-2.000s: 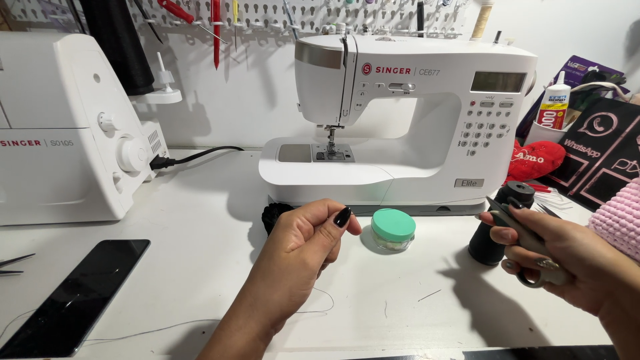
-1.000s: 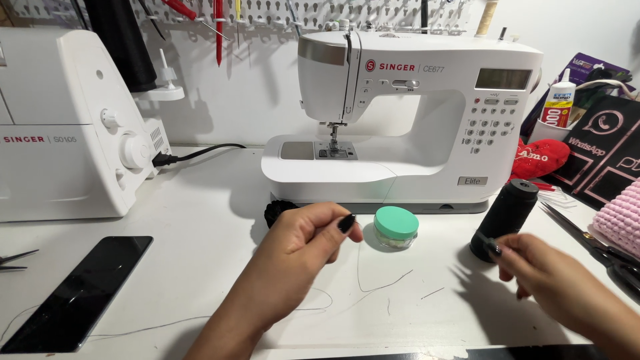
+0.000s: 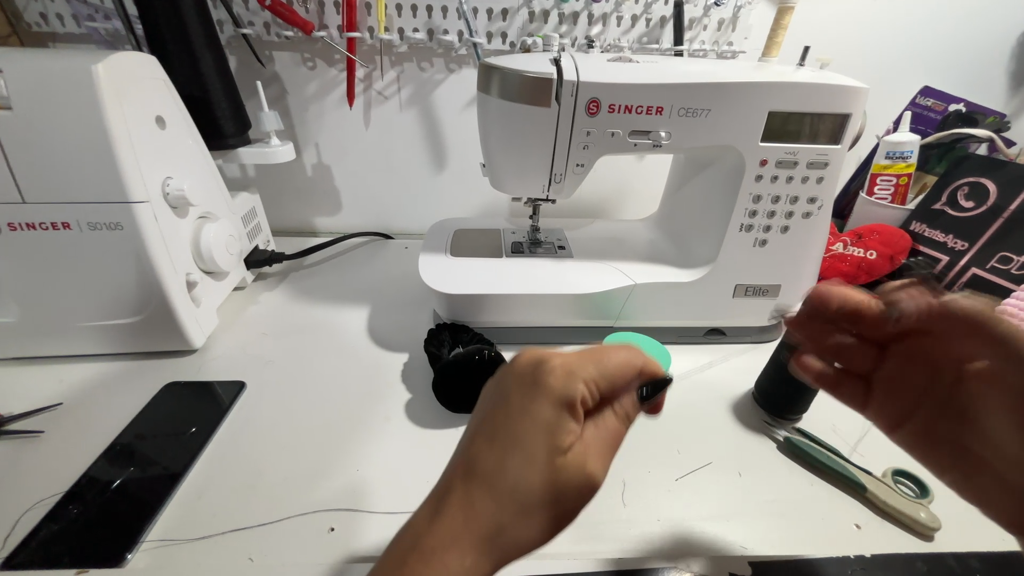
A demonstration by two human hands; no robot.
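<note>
My left hand (image 3: 552, 432) is raised over the table's middle, thumb and fingertips pinched; what lies between them is too small to make out. It partly covers a jar with a mint-green lid (image 3: 638, 347). A black velvety pincushion with pins (image 3: 466, 376) sits just left of it. My right hand (image 3: 872, 352), blurred, is in front of a black thread spool (image 3: 784, 382), fingers curled; whether it grips anything cannot be told. Scissors with green and beige handles (image 3: 860, 480) lie below the spool. A faint thread seems to run between the hands.
A Singer sewing machine (image 3: 688, 296) stands behind the hands, a Singer overlocker (image 3: 88, 272) at the left. A smartphone (image 3: 128, 472), dark scissor or tweezer tips (image 3: 28, 420) and loose thread (image 3: 280, 518) lie at left. A red heart cushion (image 3: 868, 252) and glue tube (image 3: 892, 170) are at right.
My right hand held the green-and-beige scissors two seconds ago; now they lie on the table beside the spool. That hand has risen and now overlaps the spool. My left hand stays pinched.
</note>
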